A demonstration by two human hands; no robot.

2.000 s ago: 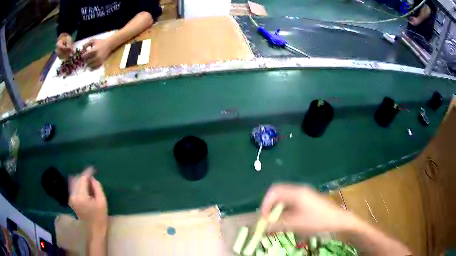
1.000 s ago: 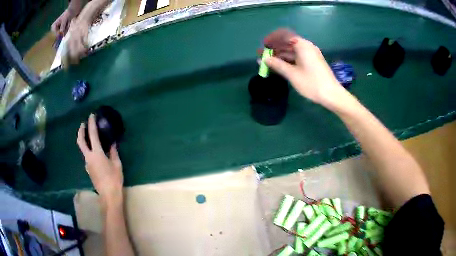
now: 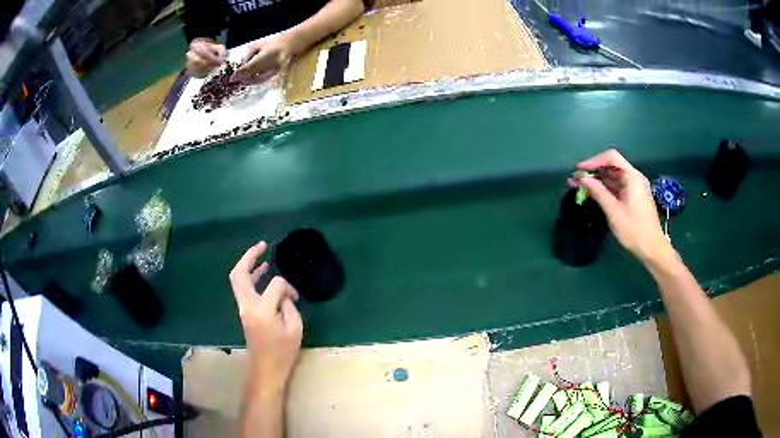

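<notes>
My right hand [image 3: 626, 203] holds a green battery cell [image 3: 582, 190] by its upper end at the mouth of a black housing [image 3: 579, 233] on the green conveyor; how far the cell is inside is hard to tell. My left hand [image 3: 268, 306] is beside another black housing [image 3: 310, 264], fingers apart; its fingertips are close to the rim, and whether they touch is unclear. A pile of green cells with red leads [image 3: 582, 414] lies on the cardboard mat [image 3: 342, 385] at the bottom right.
Other black housings [image 3: 135, 295] stand or lie on the belt [image 3: 428, 257]. A blue circuit board assembly [image 3: 669, 196] is right of my right hand, clear bags [image 3: 152, 237] at left. A white machine [image 3: 103, 376] is bottom left. Another person's hands [image 3: 244, 64] work across the belt.
The view has swung, so things shift in the picture. My right hand has lowered the cell to the housing's mouth. My left hand has let go of the dark housing it was on.
</notes>
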